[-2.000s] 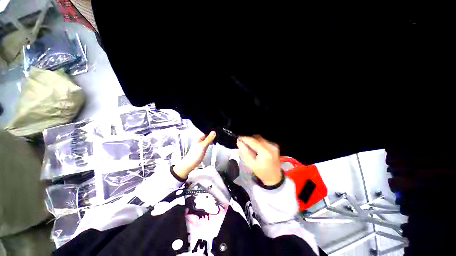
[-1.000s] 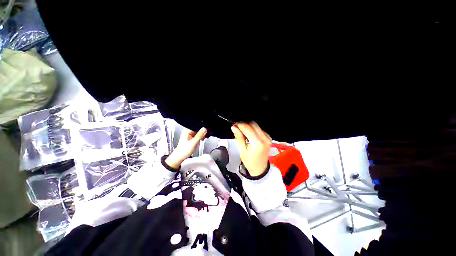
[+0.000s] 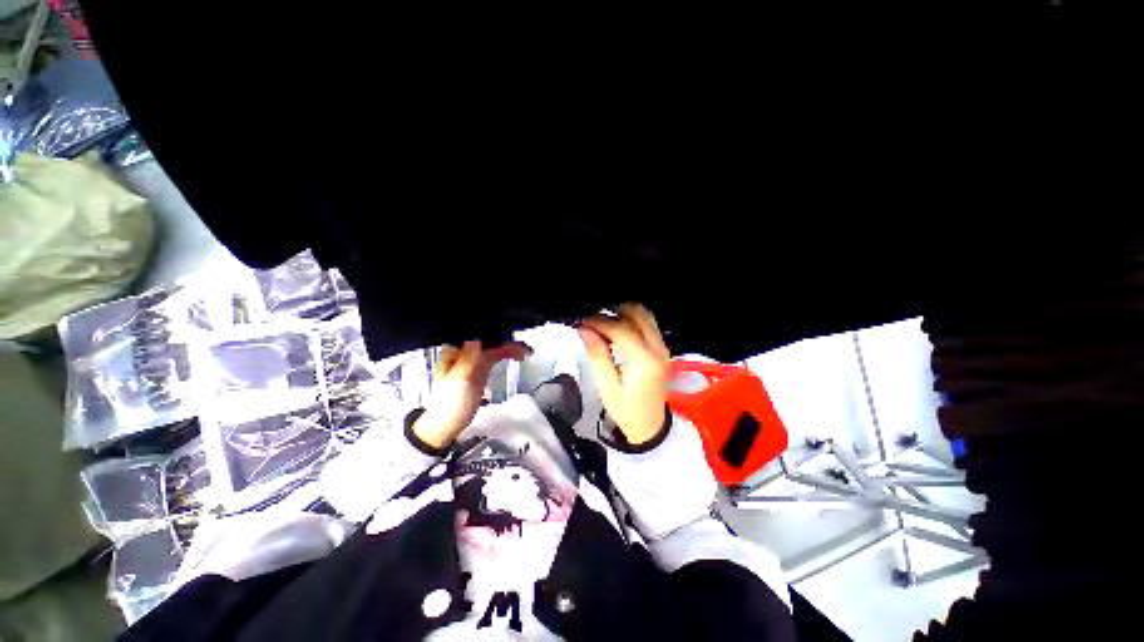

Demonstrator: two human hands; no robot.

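The black garment fills the upper view, its near edge just above my lap. My left hand is at this edge, its fingertips closed on the hem of the garment. My right hand is a little to the right, at the same edge, with thumb and fingers bent together at the cloth. A small dark thing shows between its fingertips; it is too small to tell whether it is a tool or the cloth. The cloth between my hands is raised a little, and the pale floor shows below it.
An orange-red stool with a black rectangle on it stands right of my lap. Clear plastic packets lie at the left, near khaki sacks. A dark garment stack with a wavy edge is at the far right, beside metal legs.
The shiny thin line seen near my right fingertips no longer shows. My left hand has moved slightly down and left, and its fingers have curled at the edge. The view has shifted toward the right.
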